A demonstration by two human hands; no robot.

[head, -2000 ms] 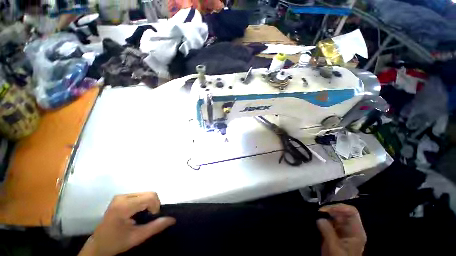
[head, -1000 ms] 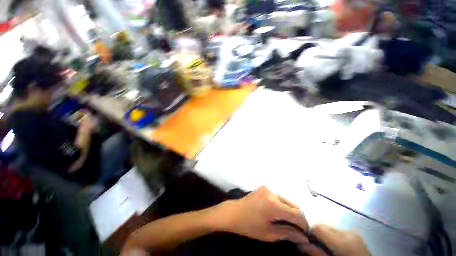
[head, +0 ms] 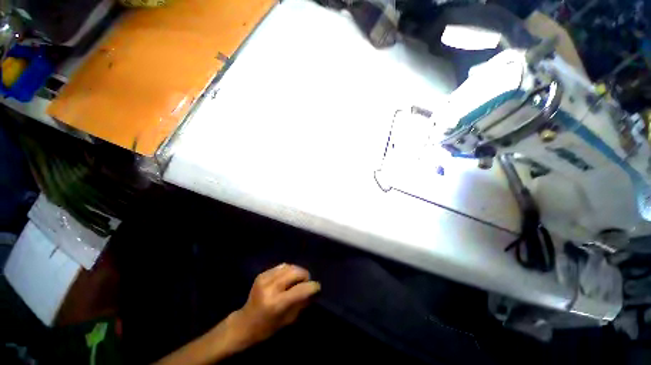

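Note:
Black cloth (head: 357, 292) hangs below the table's front edge and over the lap; its outline is lost in dark shadow. My left hand (head: 282, 296) reaches in from the bottom left, with curled fingers and the thumb against them, pinching the cloth at the lower middle. My right hand is not in view. The white sewing machine (head: 571, 135) stands at the right with its lamp lit over the needle area. No cloth lies under its head. Black-handled shears (head: 532, 242) lie on the bed beneath the machine arm.
The white table (head: 285, 142) slopes across the view. An orange board (head: 171, 64) adjoins its left end. A blue tray (head: 28, 75) with a yellow item is at the far left. White panels (head: 43, 267) stand lower left. Crumpled scraps lie past the bed's right end.
The view has swung left and then tilted down. Both hands held the cloth before, and came close together; now only my left hand shows, lower down. The seated person has left the picture.

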